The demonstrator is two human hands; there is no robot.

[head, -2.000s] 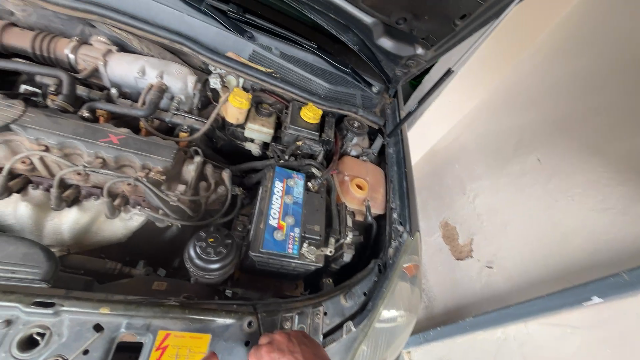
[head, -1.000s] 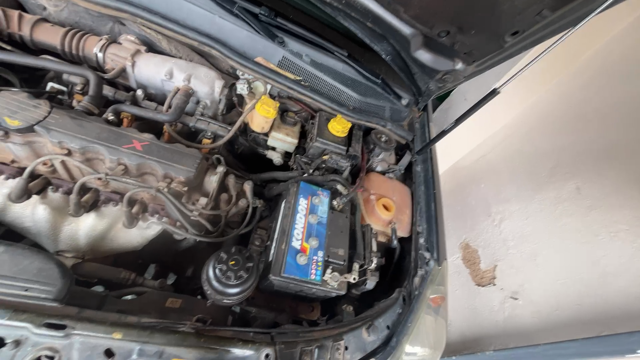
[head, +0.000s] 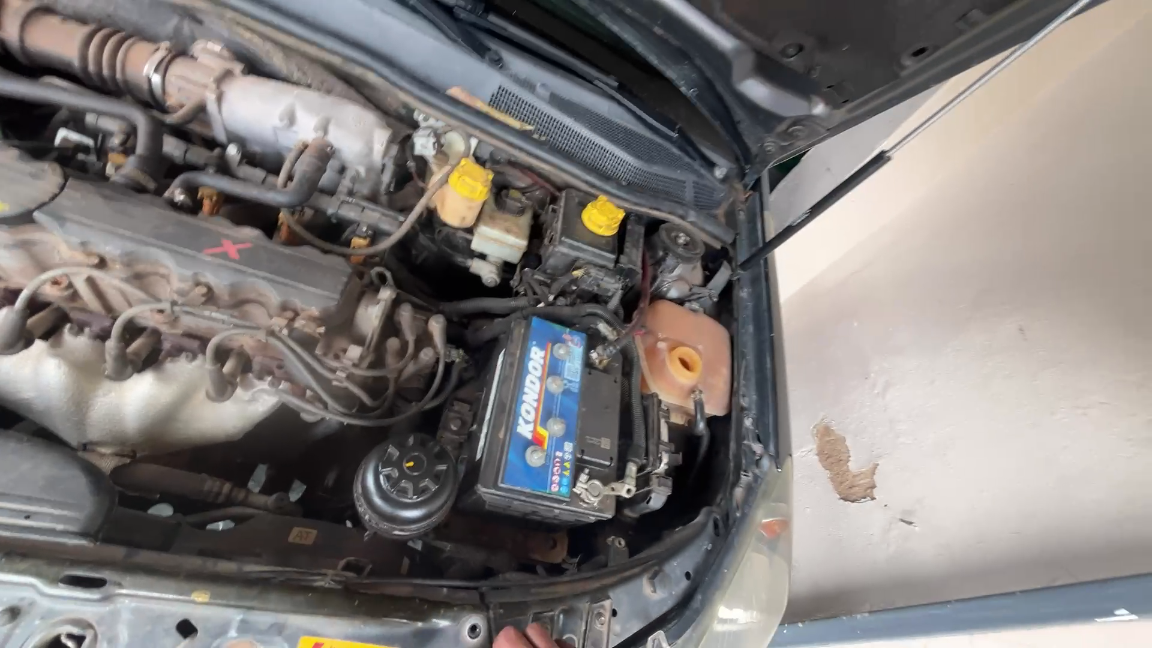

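Note:
At the bottom edge, only the fingers of one hand, seemingly my right hand (head: 533, 637), show at the metal front crossmember (head: 405, 616) of a car; the rest is cut off, so its grip cannot be told. My left hand is out of view. Above the fingers sits a car battery (head: 549, 409) with a blue label and cables on its terminals. Left of it is a round black reservoir (head: 407, 486) with a ribbed cap. To the battery's right stands a stained coolant expansion tank (head: 711, 346), its orange filler neck visible with no cap on it.
The engine cover (head: 189, 238) and spark plug leads (head: 270, 337) lie left. Yellow-capped brake fluid reservoir (head: 463, 193) and black box (head: 576, 229) sit behind the battery. A raised bonnet (head: 810, 54) with its strut (head: 832, 202) overhangs the upper right. A wall (head: 972, 387) stands beside the car.
The hand showed at the bottom edge two seconds ago, was out of view one second ago, and its fingers now show there again. The view has shifted somewhat.

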